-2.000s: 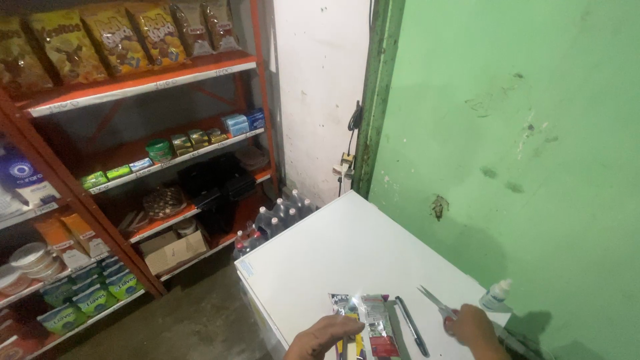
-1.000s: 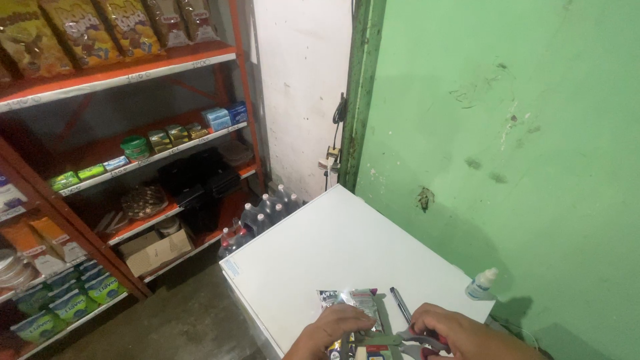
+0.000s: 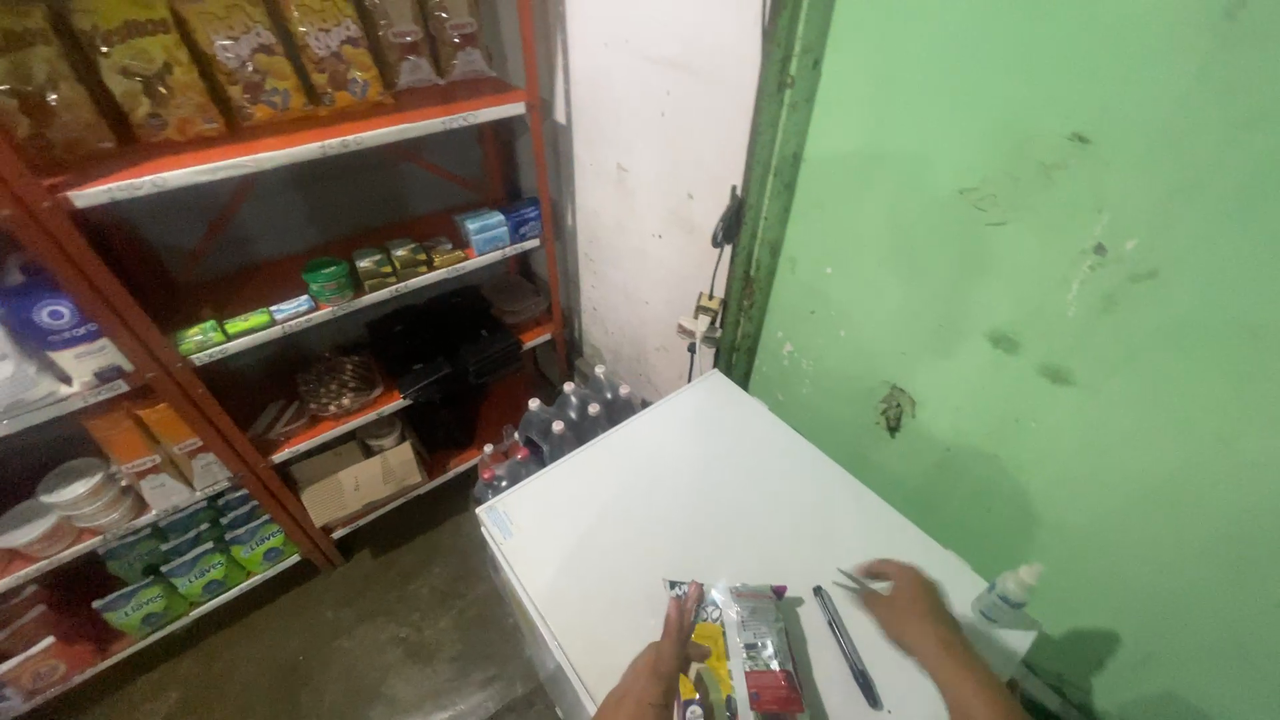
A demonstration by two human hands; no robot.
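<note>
My left hand [image 3: 665, 655] rests at the left side of a yellow plastic packet [image 3: 712, 650], its fingers partly over it. Beside that lies a silver and red packet [image 3: 768, 650], flat on the white table-like top [image 3: 690, 480]. A dark pen [image 3: 848, 645] lies to the right of the packets. My right hand [image 3: 905, 605], blurred, is right of the pen and holds scissors [image 3: 850, 578], of which only the metal tips show. A white squeeze bottle [image 3: 1008, 592] stands near the right edge of the top.
Orange metal shelves [image 3: 300, 150] with snack bags, soaps and detergent packets stand at the left. Dark soda bottles [image 3: 560, 420] are on the floor behind the white top. A green wall [image 3: 1000, 300] borders its right side, and a plug with a cable [image 3: 703, 325] hangs at the back.
One second ago both hands were together over the packets; now my right hand has moved away to the right with the scissors. My left hand remains by the packets.
</note>
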